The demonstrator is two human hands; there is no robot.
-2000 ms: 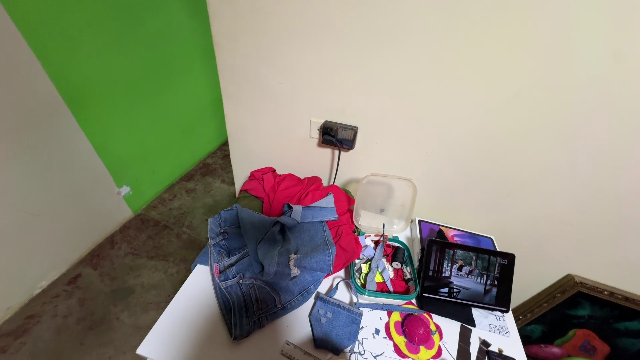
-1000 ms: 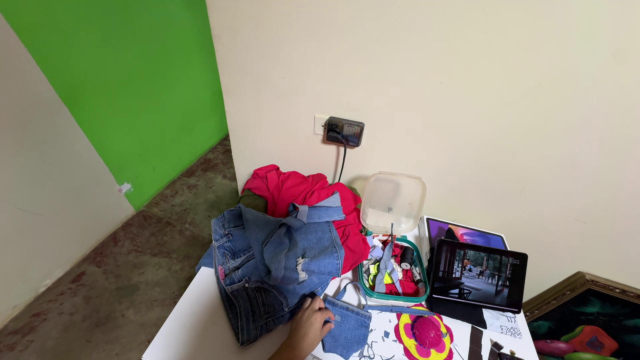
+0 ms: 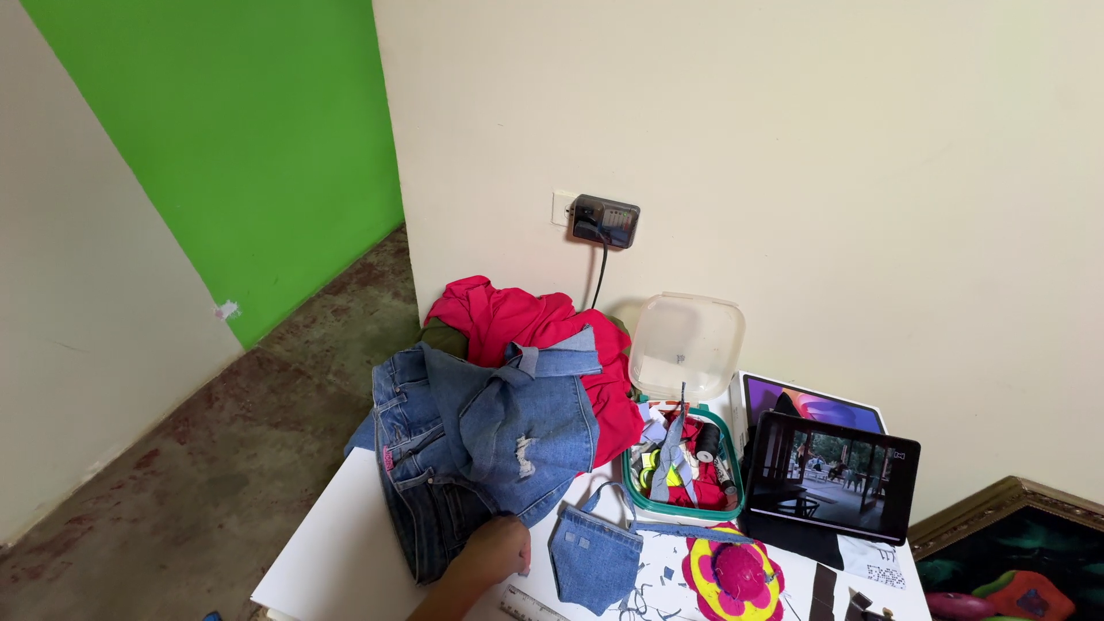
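My left hand (image 3: pixel 500 548) comes in from the bottom edge with its fingers curled, at the lower edge of the folded blue jeans (image 3: pixel 535 431). Something small and greyish shows at its fingertips, too small to name. To the hand's right lies a denim pocket-shaped piece (image 3: pixel 595 556) with a looped denim strip. A clear ruler (image 3: pixel 528 604) is partly visible below the hand. My right hand is out of view. Under and behind the jeans is a heap of red cloth (image 3: pixel 526 319).
A green-rimmed sewing box (image 3: pixel 634 496) holds scraps and thread, with its clear lid (image 3: pixel 687 345) behind. To the right are a tablet (image 3: pixel 830 474), a felt flower (image 3: pixel 737 578) and dark strips. Small denim scraps dot the white table (image 3: pixel 319 535). A charger (image 3: pixel 605 221) hangs from the wall outlet.
My left hand, absent two seconds ago, appeared by the denim piece one second ago with its fingers spread. Now it is lower, curled and apart from that piece.
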